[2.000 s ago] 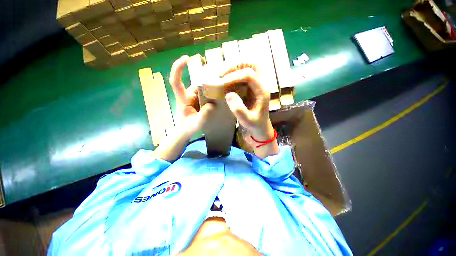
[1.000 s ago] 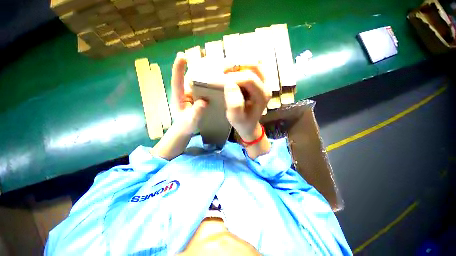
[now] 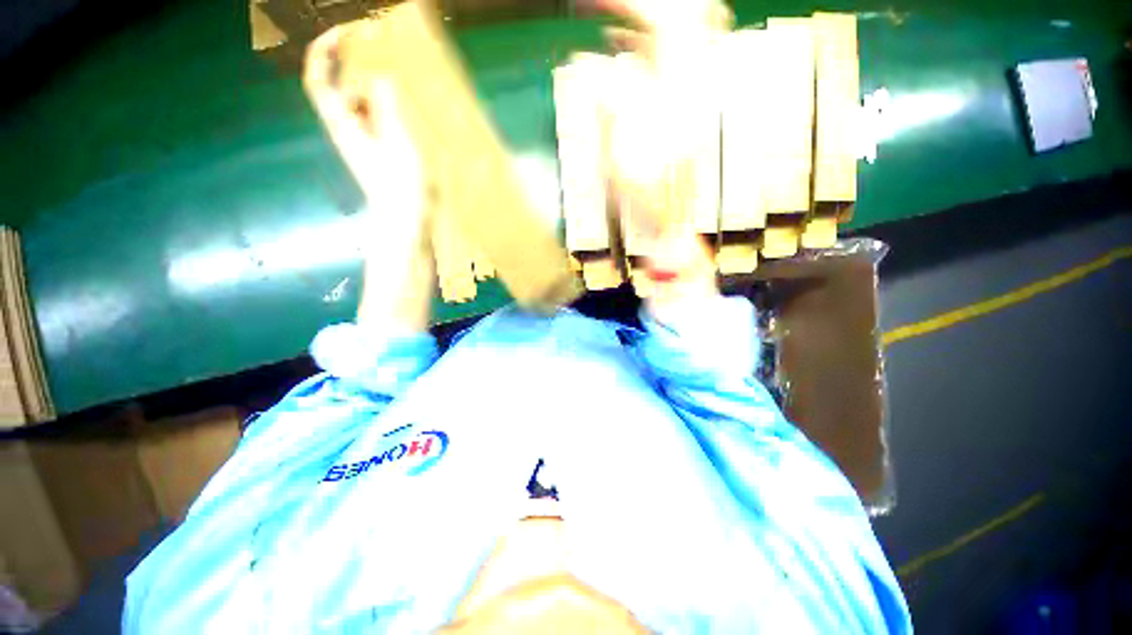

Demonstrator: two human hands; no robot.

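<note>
My left hand [image 3: 360, 118] holds a long narrow brown carton [image 3: 466, 168] by its far part, with the near end tilted down toward my chest; both are blurred. My right hand [image 3: 655, 155], with a red band at the wrist, is strongly blurred over the row of formed cartons [image 3: 788, 137], and its fingers cannot be made out. The row stands side by side at the bench edge with ends facing me. Flat tan blanks [image 3: 457, 275] lie partly hidden behind the held carton.
The green bench [image 3: 199, 254] runs across the view. A large open carton [image 3: 834, 372] with clear film at its rim stands beside it. Stacked cartons [image 3: 283, 25] are cut off at the top. A white rectangle [image 3: 1055, 106] lies far right, cardboard sheets [image 3: 19, 335] far left.
The view has shifted left. My hands have moved apart: the left has carried the carton left and away from my chest, the right has left it and reached over the row.
</note>
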